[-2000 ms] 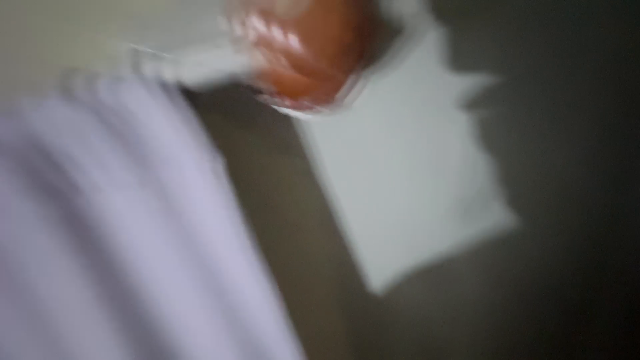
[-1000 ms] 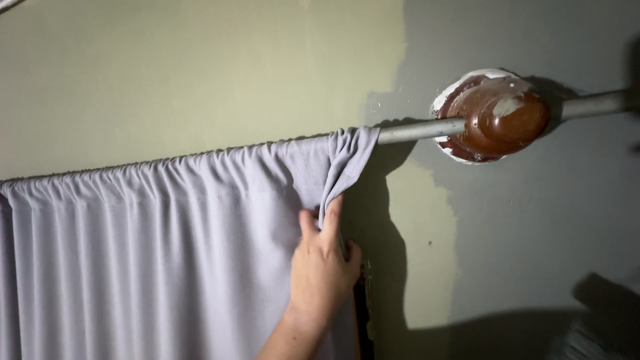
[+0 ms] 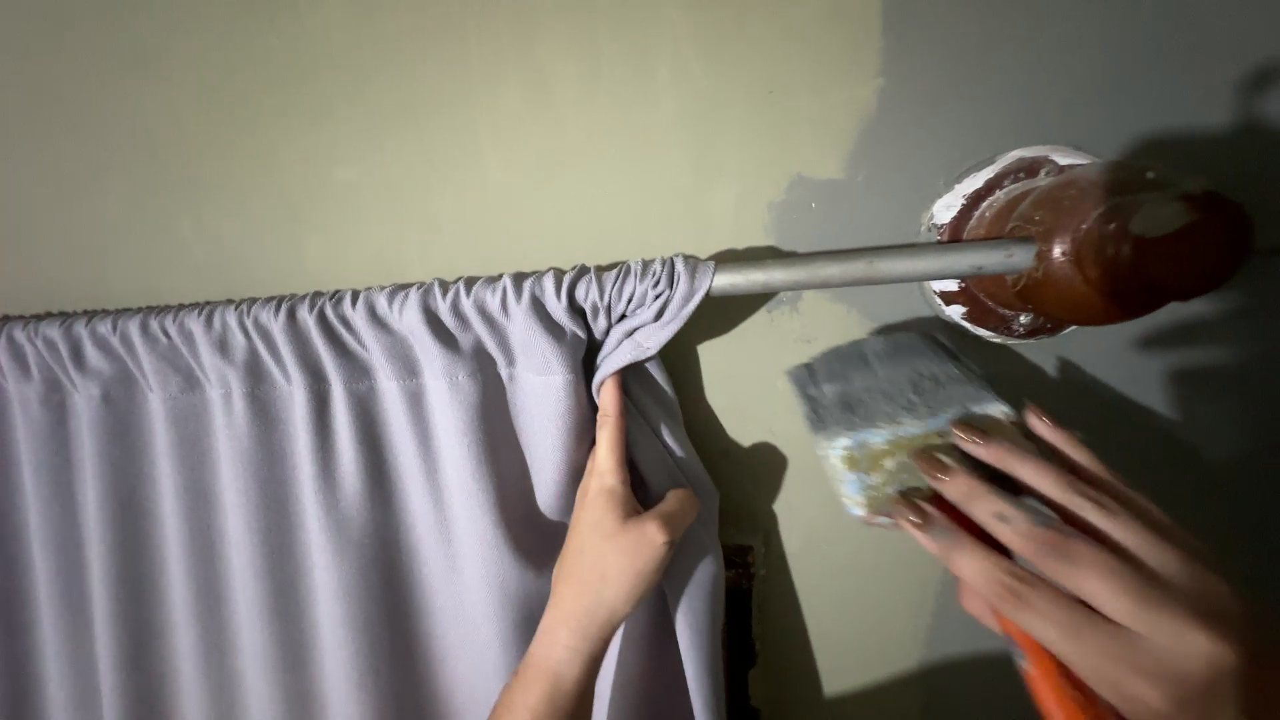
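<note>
My left hand (image 3: 625,530) holds back the gathered right edge of a pale lilac curtain (image 3: 400,480), just below the rod. The curtain hangs by its top pocket from a metal curtain rod (image 3: 860,268). At the lower right my right hand (image 3: 1070,560) grips a flat paintbrush (image 3: 885,390) with an orange handle, its bristles coated in grey paint. The bristles lie over the pale green wall, below the rod; whether they touch it I cannot tell. A brown rod bracket (image 3: 1110,240) with white-smeared edges holds the rod just above the brush.
Grey paint (image 3: 1000,80) covers the wall around the bracket and meets the pale green wall (image 3: 450,130) in an uneven edge. Dark shadows fall on the wall at the right. A dark frame edge (image 3: 740,630) shows beside the curtain's lower right.
My right hand has come into view at the lower right with the paintbrush. My left hand stays at the curtain's edge. The first frame is blurred.
</note>
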